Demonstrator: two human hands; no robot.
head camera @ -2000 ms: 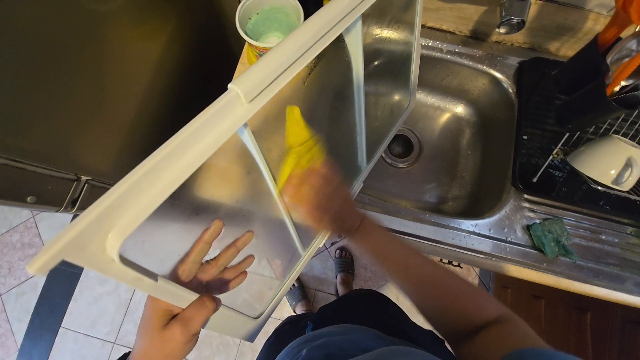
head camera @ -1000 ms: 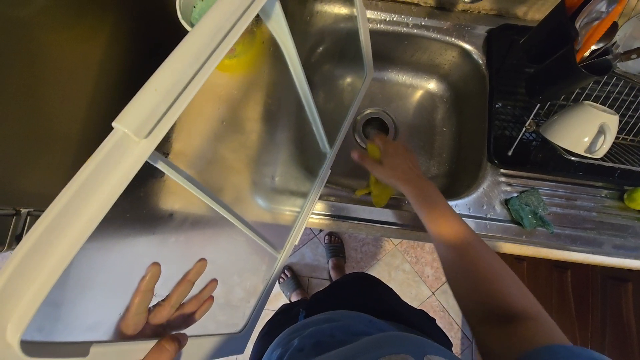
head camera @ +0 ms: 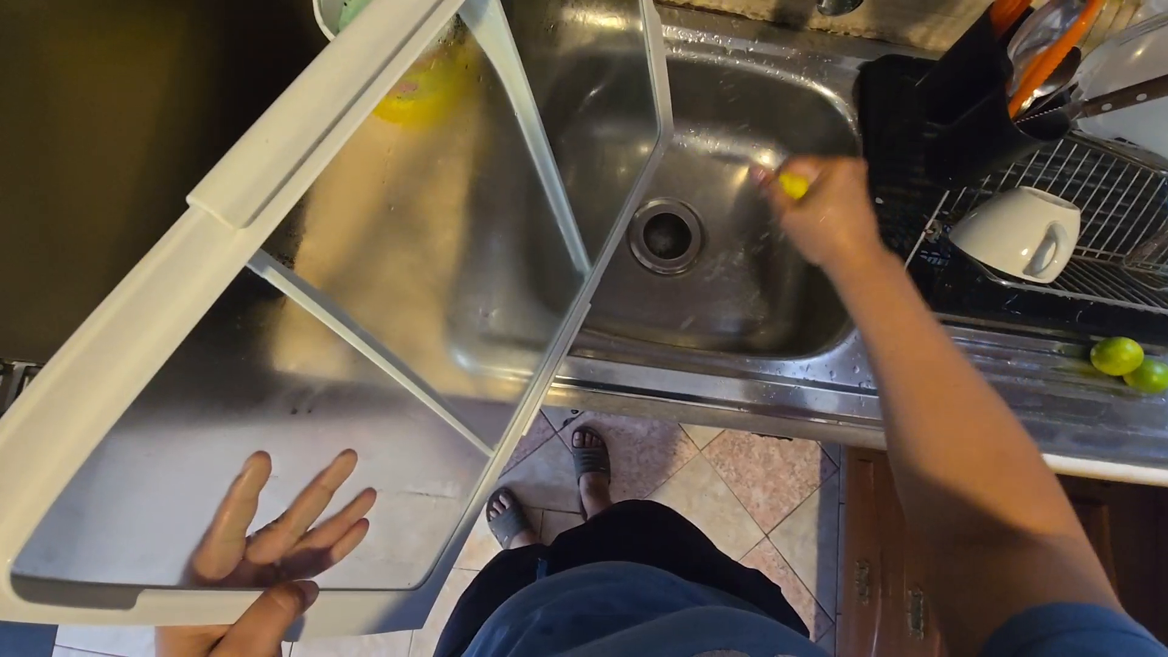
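My left hand [head camera: 283,547] grips the lower rim of a glass refrigerator shelf with a white plastic frame [head camera: 119,319]; its thumb lies on the frame and the fingers show through the glass. The shelf is tilted, its far part above the left side of the stainless steel sink [head camera: 730,310]. Above the right side of the basin, my right hand [head camera: 826,205] is closed around a yellow cloth [head camera: 794,185], of which only a small bit shows. The right hand is apart from the shelf.
Right of the basin stand a black utensil holder [head camera: 967,109] and a wire dish rack [head camera: 1113,205] with a white mug [head camera: 1017,234]. Green limes [head camera: 1117,356] lie on the ribbed drainboard. A tub [head camera: 327,16] shows at the top left, partly behind the shelf. A faucet tip [head camera: 838,5] is above the basin.
My right hand moved from the shelf glass to the sink drain, then to the right side of the basin with the yellow cloth. The left hand has kept its hold on the shelf.
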